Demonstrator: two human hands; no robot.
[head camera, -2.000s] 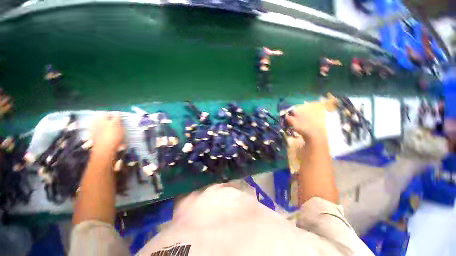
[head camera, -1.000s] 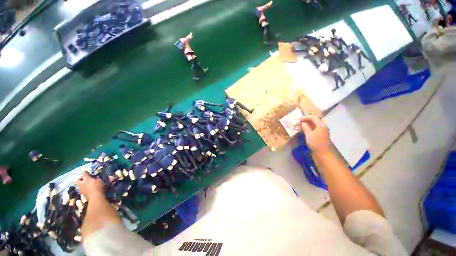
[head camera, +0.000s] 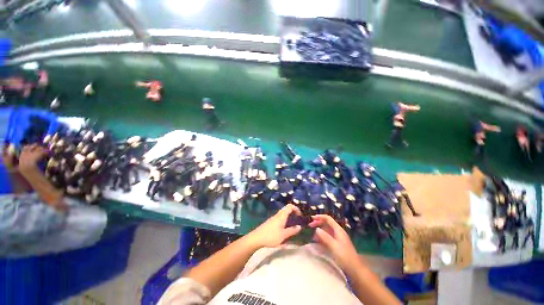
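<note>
My left hand (head camera: 278, 226) and my right hand (head camera: 334, 236) are close together at the bench's near edge, in front of the chest. The fingers of my left hand are closed around a small dark part (head camera: 297, 221), mostly hidden by the fingers. My right fingertips are pinched beside it; whether they touch it or hold something of their own is not clear. A heap of dark leg sections (head camera: 316, 184) lies just beyond the hands. The cardboard sheet (head camera: 435, 205), with brown specks, lies to the right with the small white pad (head camera: 444, 254) on it.
The green belt (head camera: 310, 113) runs beyond, carrying a red torso (head camera: 153, 90) and a joined figure (head camera: 399, 123). A black parts tray (head camera: 325, 49) sits on the far rail. White sheets hold dark parts left and right. Another person's arm (head camera: 45, 184) works at far left. Blue crates stand below.
My right hand has left the white pad and come in to the middle. My left hand has moved right from the left sheet to meet it. The view has turned, showing the person at left.
</note>
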